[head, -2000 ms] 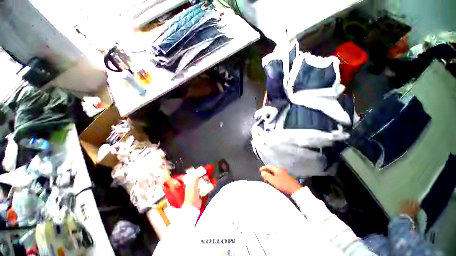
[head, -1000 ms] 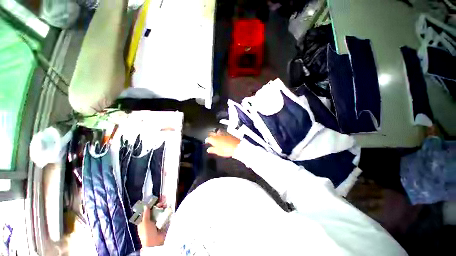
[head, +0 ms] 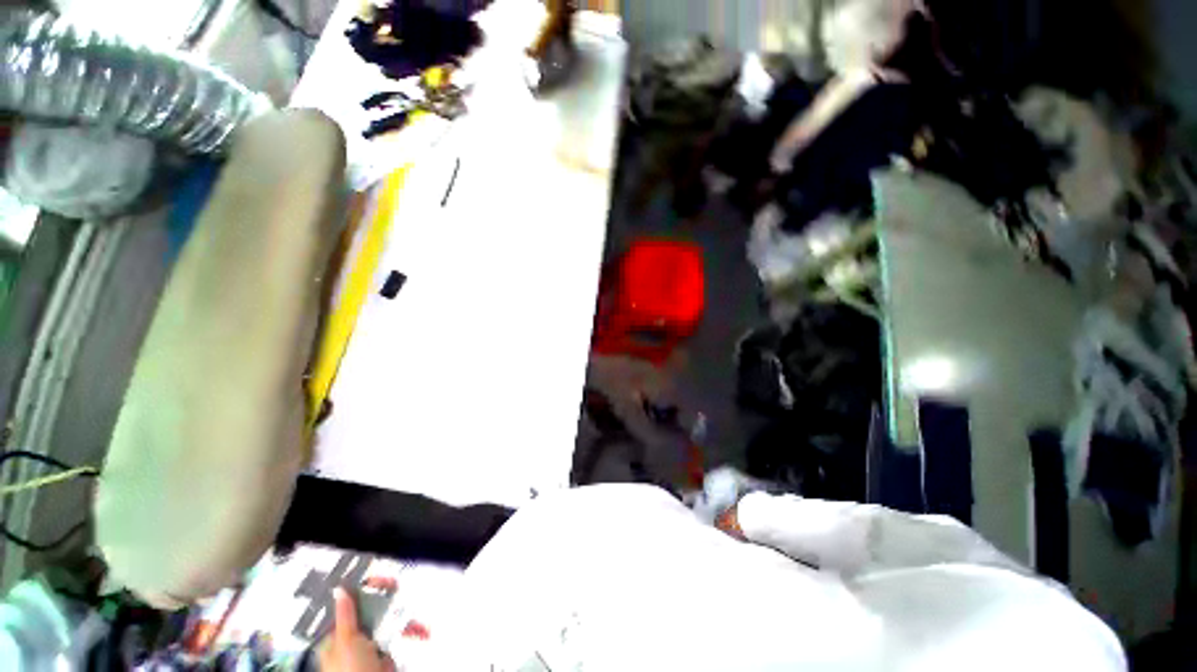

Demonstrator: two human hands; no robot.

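My left hand (head: pixel 349 641) is low at the left, cut off by the bottom edge. One finger or thumb shows against a grey metal piece with side tabs, which looks like the binding folder (head: pixel 339 586); the hand appears to hold it over a cluttered pale surface. My right hand (head: pixel 730 517) shows only as a small bit of skin beside the white sleeve; its fingers are mostly hidden, and a pale blurred thing is just above it.
The white ironing table (head: pixel 492 309) has a yellow strip (head: pixel 355 295) and black patch. A beige padded form (head: pixel 223 368) and silver duct (head: pixel 125 79) are left. A red stool (head: pixel 660 292) stands in the aisle. A grey-green table (head: pixel 978 309) at right bears navy strips (head: pixel 945 460).
The view has shifted forward along the ironing table. My left hand and the metal piece are lower in view. My right hand, spread earlier, is now mostly hidden. The navy-white bundle is out of view.
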